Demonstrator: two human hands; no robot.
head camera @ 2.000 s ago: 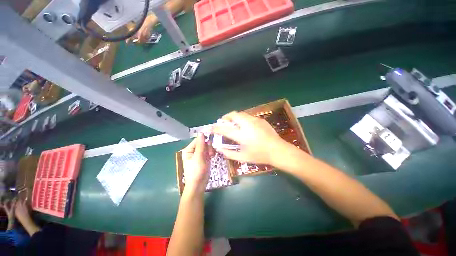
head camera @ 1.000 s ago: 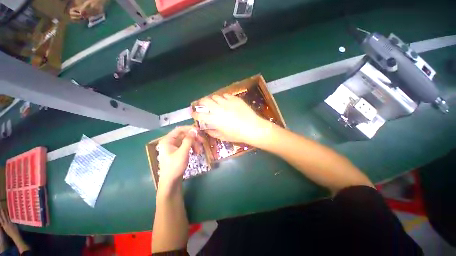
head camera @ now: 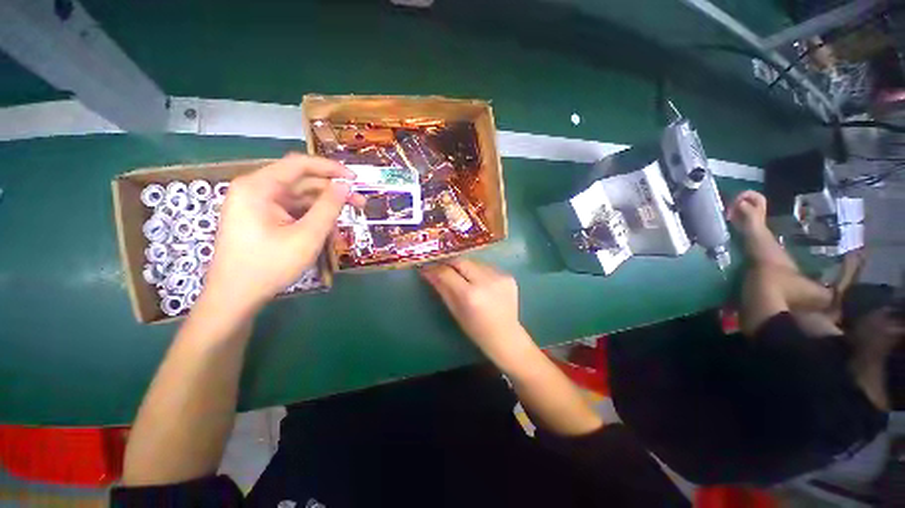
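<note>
My left hand holds a white rectangular housing frame by its left end, above the larger parts box. That open cardboard box holds shiny copper-coloured parts. My right hand is at the front edge of this box, fingers pointing to its rim; whether its fingertips hold something small cannot be told. The smaller parts box stands left of it, filled with white ring parts, and is partly hidden by my left hand.
The grey electric screwdriver lies on the pale screw feeder at the right. A metal strip runs behind the boxes. A grey support slants at upper left. Another person's arm is at far right. Red stools show below.
The view has swung right and closer. My hands have parted; my left hand now holds the frame alone, and my right hand has dropped to the larger box's front edge.
</note>
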